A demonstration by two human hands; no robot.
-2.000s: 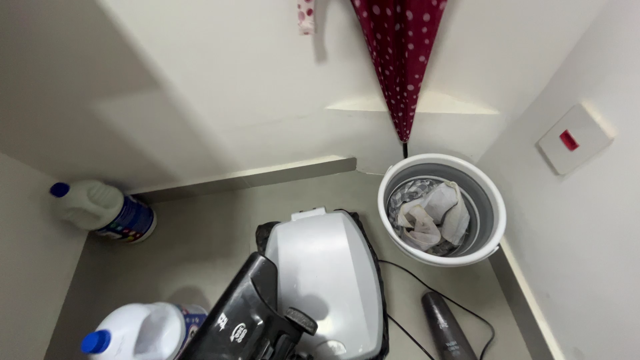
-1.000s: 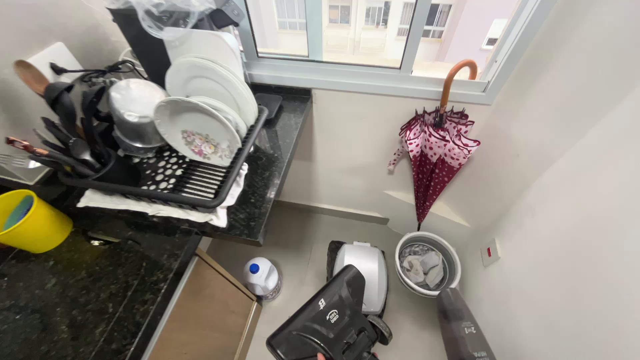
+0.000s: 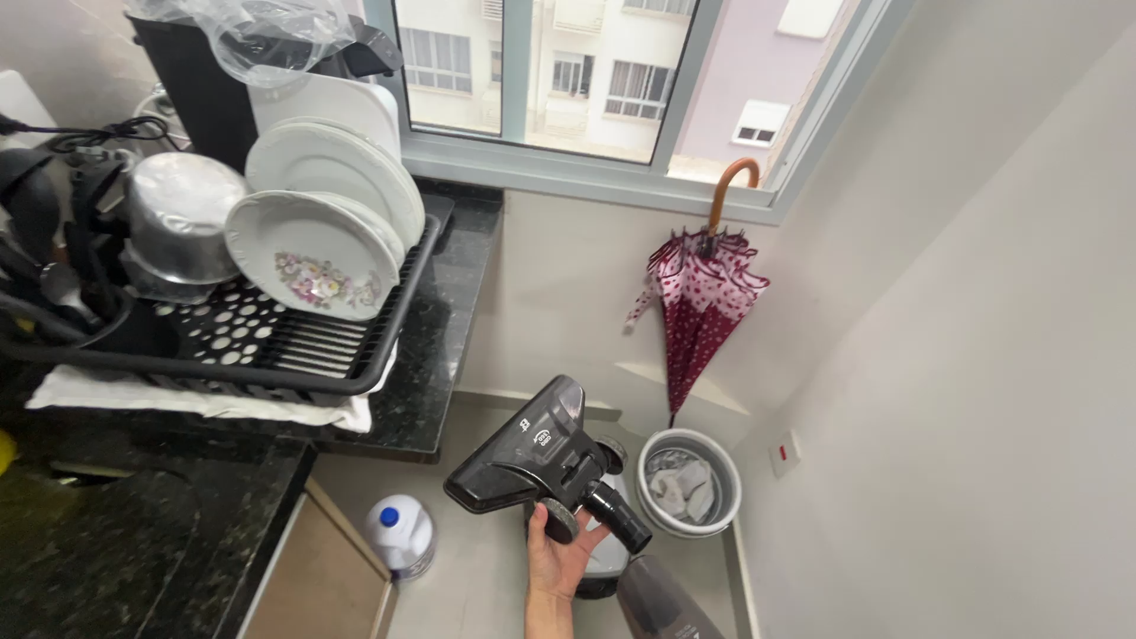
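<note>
My left hand (image 3: 561, 557) comes up from the bottom edge, palm up, its fingers around the wheeled underside of a black vacuum floor head (image 3: 519, 457). The head is tilted, with its wide end up to the left and its round connector tube (image 3: 621, 519) pointing down to the right. Just below the tube's end is the tapered dark grey nose of a handheld vacuum cleaner (image 3: 666, 603), cut off by the bottom edge. Whether the two touch, I cannot tell. My right hand is out of view. Behind my left hand a grey-and-white lidded item (image 3: 608, 555) is partly hidden.
A white round bucket (image 3: 688, 531) with cloths stands by the right wall. A polka-dot umbrella (image 3: 706, 311) hangs from the window ledge. A blue-capped jug (image 3: 401, 541) stands beside the cabinet. On the granite counter (image 3: 461, 293) is a black dish rack (image 3: 266, 377) with plates and a pot.
The view has swung up from the floor corner to the counter and window. The floor head has risen and turned, with my left hand now plainly under it. The vacuum's nose is nearer its tube.
</note>
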